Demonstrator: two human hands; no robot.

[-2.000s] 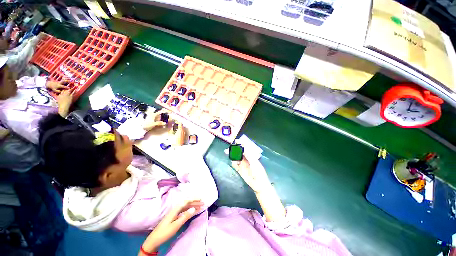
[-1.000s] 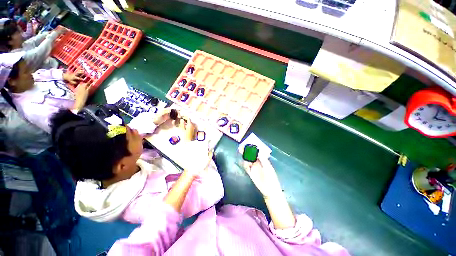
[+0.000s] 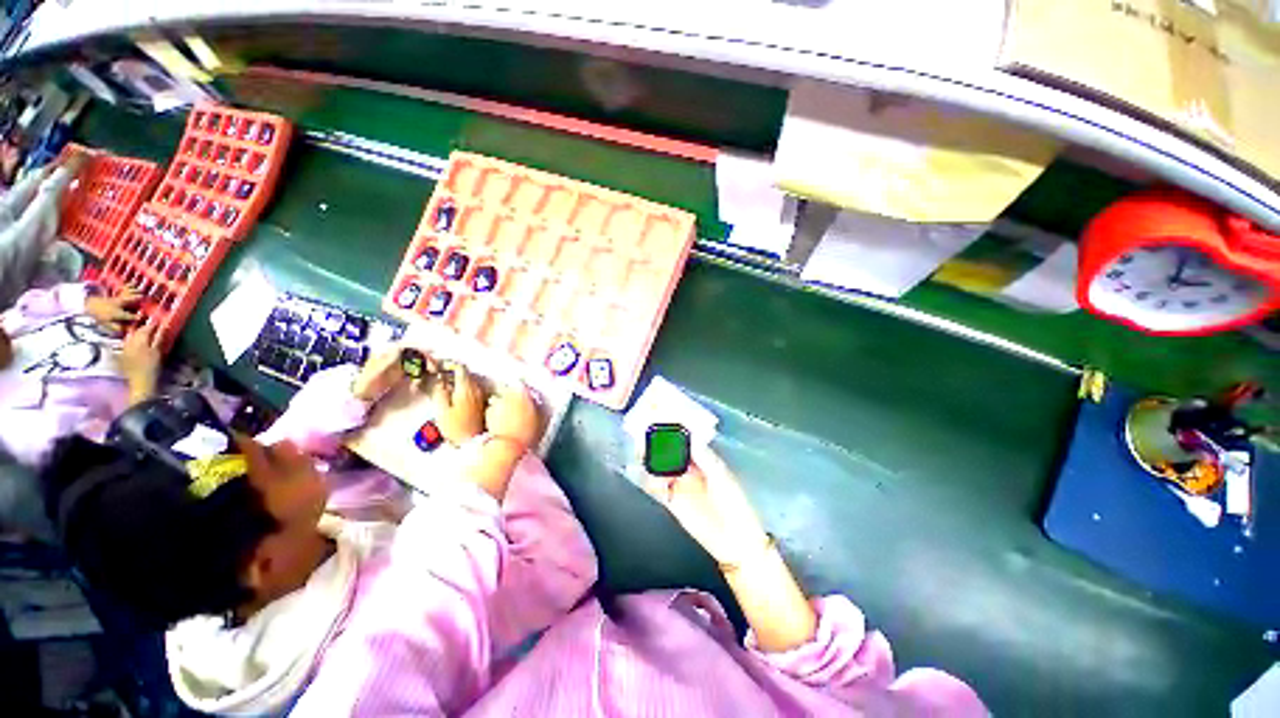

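My right hand (image 3: 706, 502) holds a smartwatch unit (image 3: 667, 449) with a green-lit screen, above a white paper slip (image 3: 677, 404) on the green bench. My left hand (image 3: 514, 418) is over the right part of the neighbour's pale mat (image 3: 386, 446); its fingertips are unclear, and I cannot tell whether it grips anything. Another watch (image 3: 428, 435) with a red and blue screen lies on the mat. The neighbour's hand holds a dark watch (image 3: 413, 363). An orange compartment tray (image 3: 562, 267) behind the mat has several watches in its pockets.
A seated person in pink (image 3: 253, 561) is close at my left. Further left are red trays (image 3: 211, 183) and another worker's hands. Black parts (image 3: 312, 337) lie beyond the mat. At right are a blue mat (image 3: 1109, 519), a pen pot (image 3: 1158, 435) and a red alarm clock (image 3: 1179, 267) under the shelf.
My left arm has moved from near my lap forward over the neighbour's mat. A watch at the mat's right side no longer shows. My right hand still holds the green-lit watch.
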